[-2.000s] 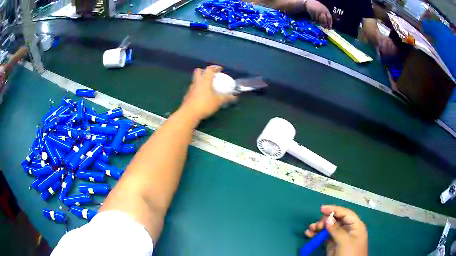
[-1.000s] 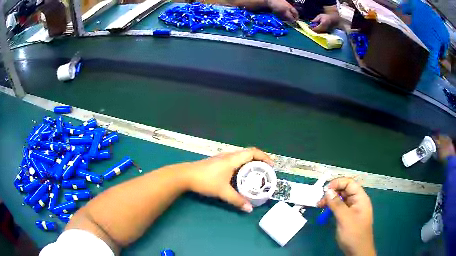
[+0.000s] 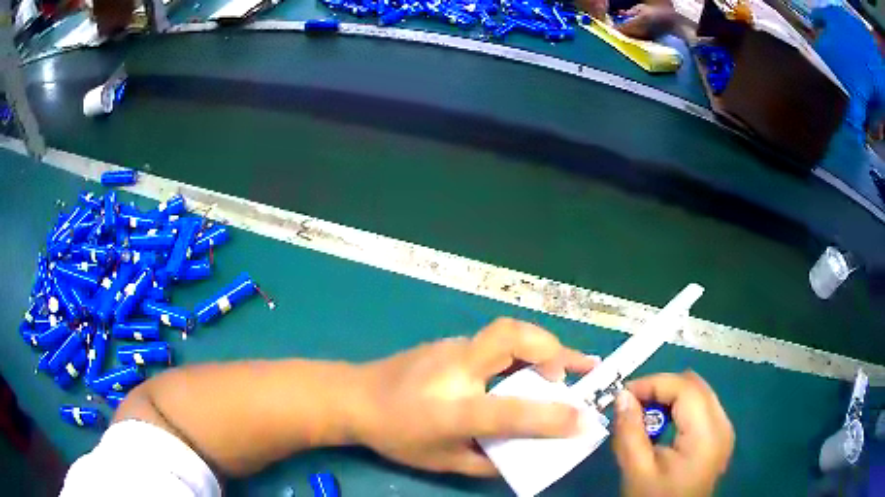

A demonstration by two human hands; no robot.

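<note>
My left hand (image 3: 485,398) grips a white unit body (image 3: 543,451) low in front of me. Its flat white handle strip (image 3: 648,335) points up and right, across the metal edge strip. A small metallic patch of circuit board (image 3: 607,392) shows where strip and body meet. My right hand (image 3: 679,437) has its fingertips at that patch. A blue battery (image 3: 655,420) is held in the right hand, its round end facing me. The plug and lead are hidden by the fingers.
A heap of blue batteries (image 3: 116,281) lies at left on the green bench; one battery (image 3: 323,484) lies at the bottom edge. White units (image 3: 830,273) sit on the belt at right and far left. Across the belt are more batteries (image 3: 466,14), a box (image 3: 776,92) and a person's hand (image 3: 645,19).
The unit has been turned, with its strip now pointing up and right. My right fingertips have moved from the strip's end to the board. The white unit at right has been let go by another person.
</note>
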